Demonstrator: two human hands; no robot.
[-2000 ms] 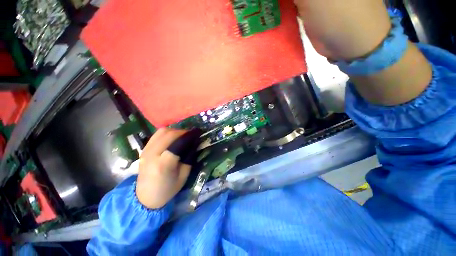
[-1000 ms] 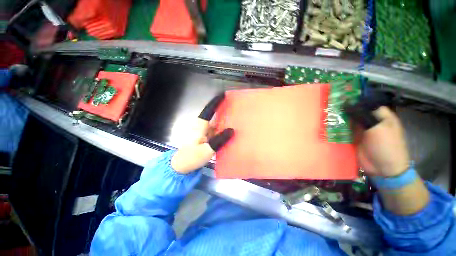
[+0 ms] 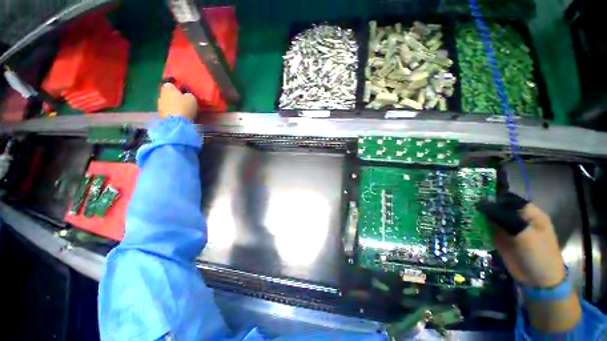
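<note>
The main board [image 3: 399,213], large and green, lies uncovered in its black carrier [image 3: 353,230]. My right hand [image 3: 529,243], black cots on its fingertips, is at the board's right edge. Its fingers are on a small green daughter board [image 3: 475,230], blurred and partly hidden, low over the main board. My left hand [image 3: 178,102] is at the front edge of the right-hand stack of red sheets [image 3: 219,40] on the shelf; whether it grips a sheet is unclear. A narrow green board strip [image 3: 407,150] lies along the carrier's far edge.
Bins of silver [image 3: 319,66], beige [image 3: 407,65] and green components [image 3: 496,70] stand on the shelf. Another red stack [image 3: 90,63] is at far left. Another carrier's red sheet [image 3: 120,193] bears daughter boards. A blue coiled cord [image 3: 496,66] hangs at right.
The red sheet that covered the main board is off it. My left hand has moved from that sheet up and left to the shelf stack. My right hand has moved lower.
</note>
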